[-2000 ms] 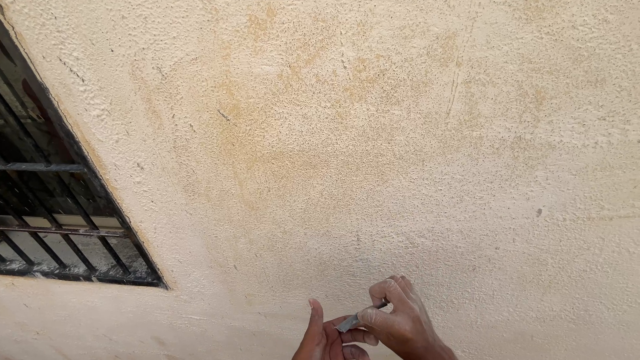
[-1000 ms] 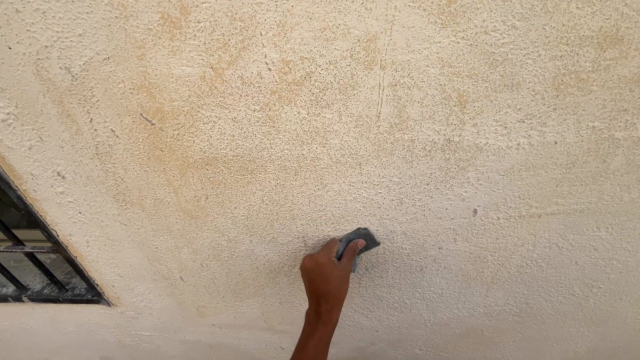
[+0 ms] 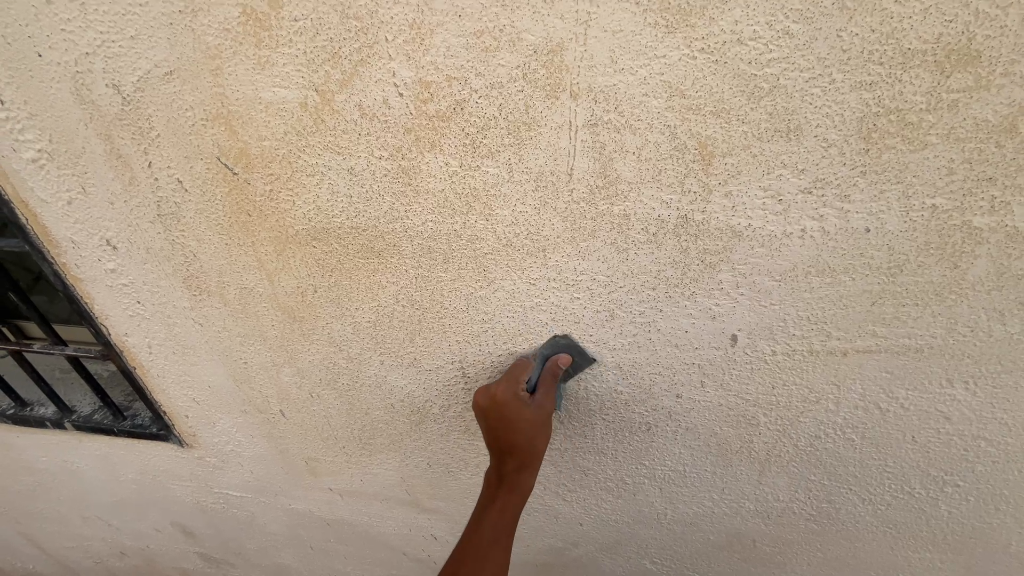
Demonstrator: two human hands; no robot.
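My left hand (image 3: 520, 400) reaches up from the bottom edge and grips a small dark grey piece of what looks like folded sandpaper (image 3: 574, 356). The thumb lies flat over its face, with the index finger bent along its left side. A bit of teal shows below the thumb. The piece is at the rough cream-painted plaster wall (image 3: 400, 280), where a faint shadow surrounds the hand; the exact contact is hidden. My right hand is out of view.
At the left edge, a window opening with a black metal grille (image 3: 72, 352) is set into the wall. Brownish stains and dark specks spread over the upper wall, and a small grey spot (image 3: 734, 339) marks it right of the hand.
Two seconds ago both hands were together low in view, with the grey piece between them. Since then my right hand has left the view, and my left hand holds the piece at the wall.
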